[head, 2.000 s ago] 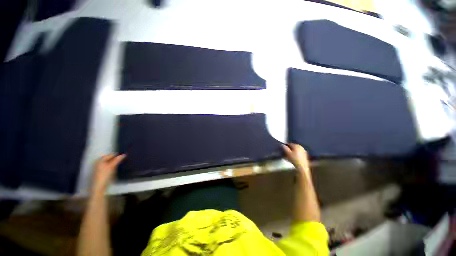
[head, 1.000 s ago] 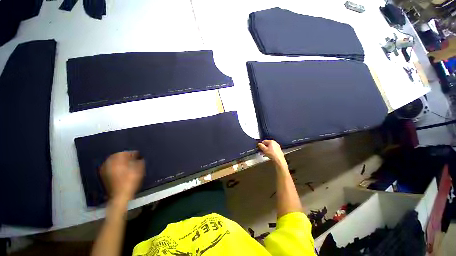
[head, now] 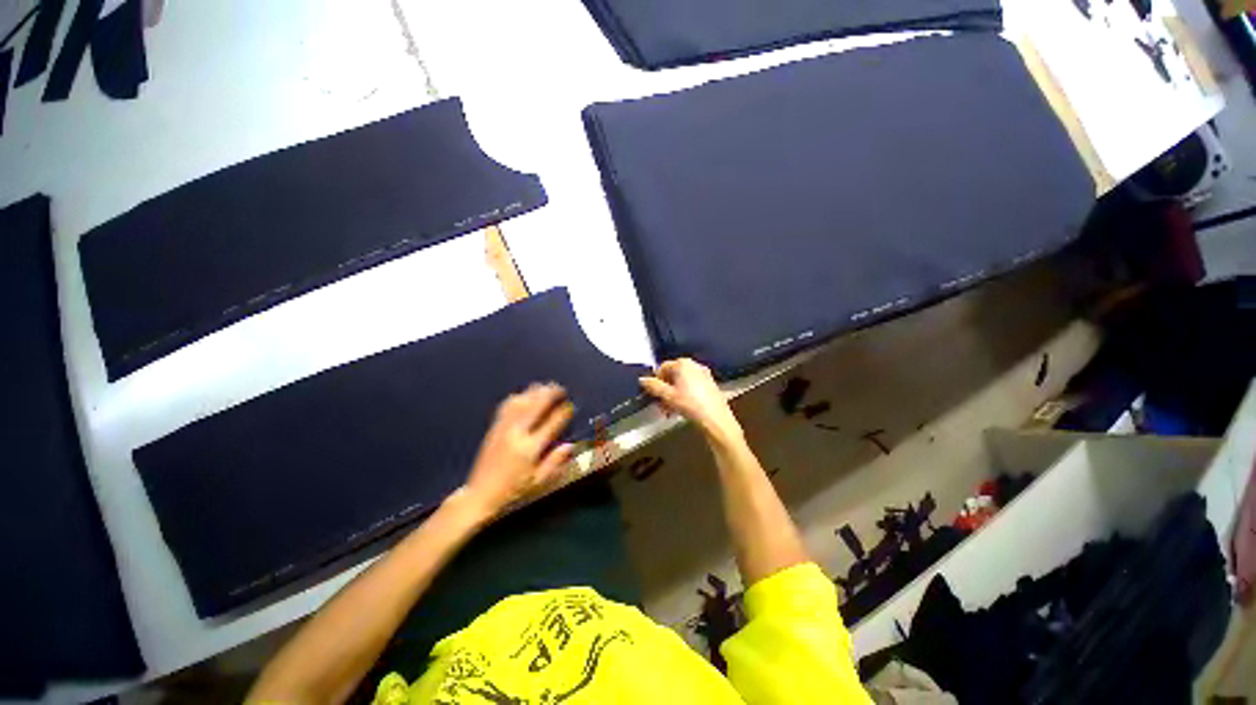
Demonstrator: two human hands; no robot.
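A dark panel with a scooped notch (head: 344, 455) lies along the table's front edge, with a broken white line near its front edge. My right hand (head: 685, 390) pinches the pointed corner of this panel at its right end. My left hand (head: 524, 444) is over the panel's front edge, left of the notch; its fingers are bent and slightly blurred, and I cannot tell whether they grip the cloth. A similar notched panel (head: 303, 227) lies behind it. A thick stack of large dark panels (head: 840, 193) lies just to the right.
Another dark stack (head: 799, 21) is at the top. A long dark panel (head: 62, 468) lies at the left, with small dark strips (head: 117, 48) at the far left. The white table (head: 317, 69) has torn brown patches. Below right, a white bin (head: 1102, 475) holds dark scraps.
The view has shifted right, towards the large stack. My left hand has moved from the panel's left end to near its right end. My right hand stays at the notched corner.
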